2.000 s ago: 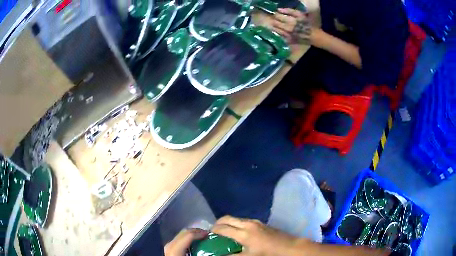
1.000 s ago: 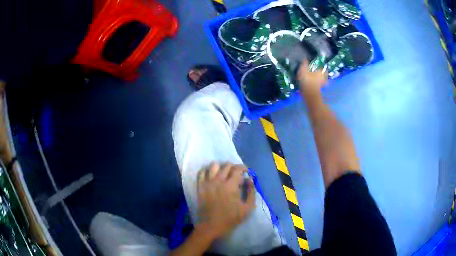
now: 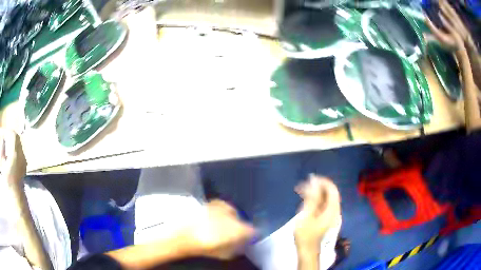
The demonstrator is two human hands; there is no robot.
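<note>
My left hand [image 3: 227, 227] is above my lap, strongly blurred; a small dark patch shows beside its fingers, and I cannot tell whether it holds anything. My right hand [image 3: 318, 203] is above my right knee, raised, slightly blurred, with fingers loosely apart and no object visible in it. Both hands are off the bench and apart. Glossy green body shells with pale rims and dark hollows lie on the cardboard-covered bench [image 3: 211, 147]: one at the near left [image 3: 87, 112], others overlapping at the right [image 3: 311, 95].
Another person's hand [image 3: 448, 26] reaches over shells at the far right. A person's arm [image 3: 16, 163] is at the left edge. A red stool [image 3: 369, 198] stands beyond my right knee. Blue plastic [image 3: 372, 265] shows at the bottom right. The bench middle is overexposed.
The view has swung from the floor crate back to the bench. My right hand has left the shells in the crate and is over my lap. My left hand has lifted off my leg.
</note>
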